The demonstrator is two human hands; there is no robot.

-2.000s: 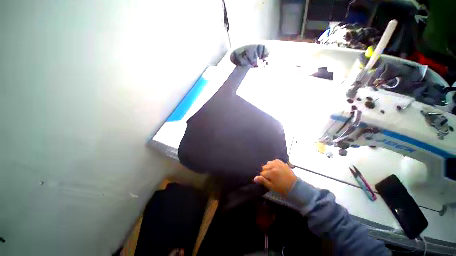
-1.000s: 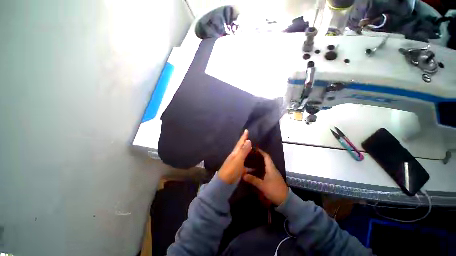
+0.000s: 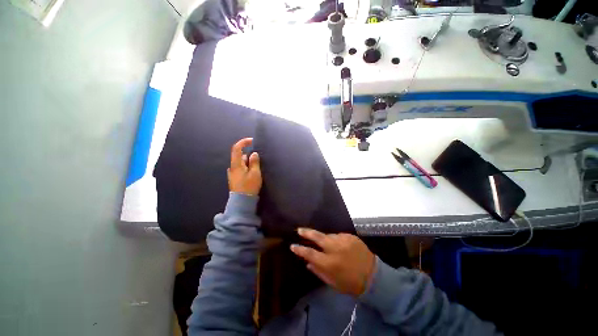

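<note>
Dark cut fabric panels (image 3: 203,144) lie on the white table left of the needle, one partly over the other, their near part hanging over the front edge. My left hand (image 3: 244,169) is on the cloth near the upper panel's left edge, thumb and forefinger bent; whether they pinch the cloth I cannot tell. My right hand (image 3: 338,259) is at the table's front edge over the near part of the cloth, fingers apart and pointing left. The presser foot and needle area (image 3: 347,136) is right of the cloth, with a yellowish tag.
The white sewing machine (image 3: 433,79) with a blue stripe stands at the back right. Thread snips (image 3: 414,168) and a black smartphone (image 3: 478,180) with a white cable lie right of the needle. Grey bunched cloth (image 3: 213,23) is at the far left. A pale wall (image 3: 72,184) borders the left.
The hands have parted: my left hand has moved up and left onto the cloth, my right stays near the front edge. A panel now lies spread to the right. The view has shifted right.
</note>
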